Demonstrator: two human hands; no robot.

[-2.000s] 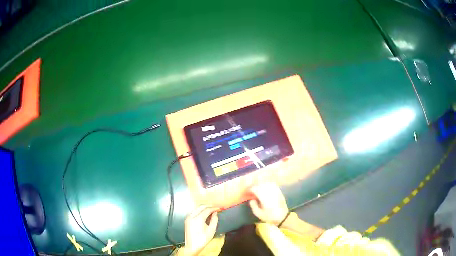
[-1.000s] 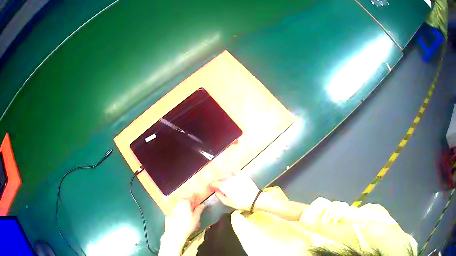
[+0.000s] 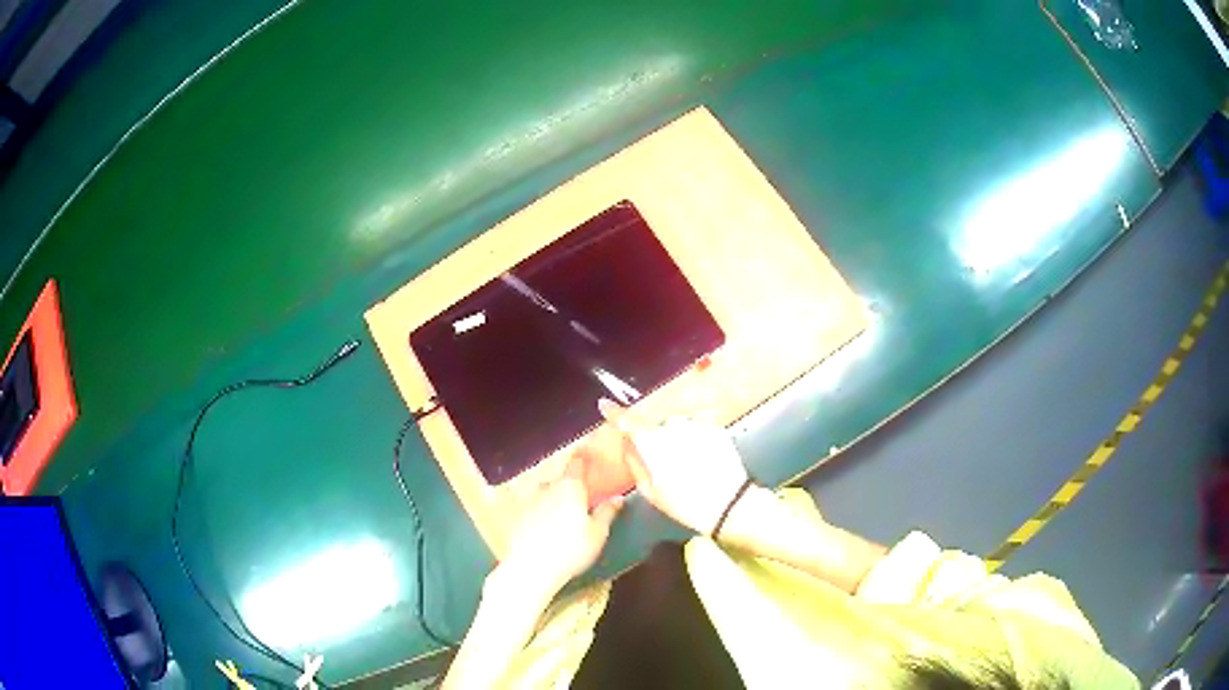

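Observation:
The tablet (image 3: pixel 573 337) lies on the orange foam pad (image 3: pixel 755 256). Its screen is dark with one small white text mark at the left. A black test cable (image 3: pixel 408 472) meets the tablet's left short edge. My right hand (image 3: pixel 678 465) is at the tablet's near edge, one finger reaching onto the screen's lower edge; it holds nothing. My left hand (image 3: pixel 557 523) lies on the pad's near edge beside my right hand, thumb and fingers close together; whether it grips the pad cannot be told.
A second black cable (image 3: pixel 189 472) curves on the green bench (image 3: pixel 539 68) at left, plug end free. A blue-screened monitor (image 3: pixel 43 593) stands at lower left. Another tablet (image 3: pixel 16 391) on an orange pad (image 3: pixel 51 404) is at the left edge. A crumpled clear bag (image 3: pixel 1108 24) lies at top right.
The screen went from a lit test menu to dark with a small white mark. My right hand has moved up from the pad's near edge to the tablet's edge. The view has shifted and turned.

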